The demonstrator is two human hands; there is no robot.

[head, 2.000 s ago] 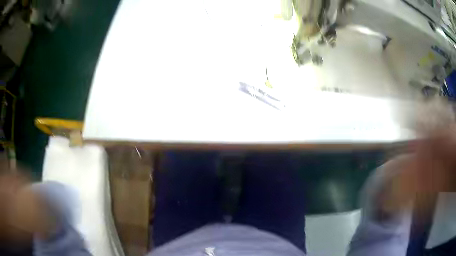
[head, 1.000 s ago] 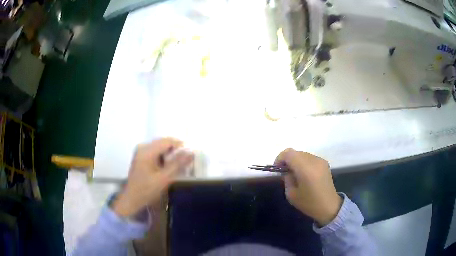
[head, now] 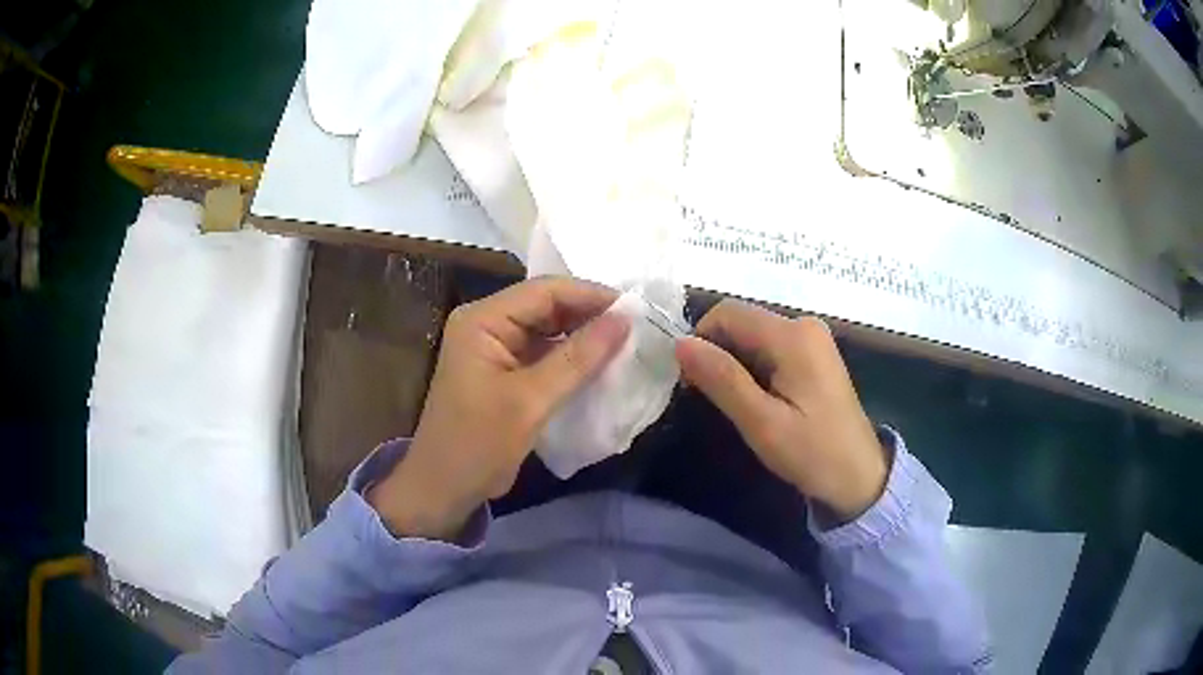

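Observation:
A white fabric piece [head: 600, 172] lies across the table and hangs over its front edge. My left hand [head: 508, 382] pinches the hanging part between thumb and fingers. My right hand [head: 785, 396] is just right of it, thumb and finger closed on a slim metal tool [head: 664, 321] whose tip touches the cloth. Most of the tool is hidden in the hand, so I cannot tell if it is snips or tweezers. The cloth's lower end hangs below both hands, in front of my lap.
A stack of white panels [head: 198, 409] lies on brown cardboard [head: 370, 343] at left, by a yellow handle [head: 178, 165]. The table [head: 924, 270] has a ruler scale along its brown front edge. The sewing machine [head: 1016, 158] stands at upper right.
The hands have come together at the table's front edge. The fabric now hangs over that edge between them, and the tool has moved onto the cloth. The view has shifted, showing more of the stack.

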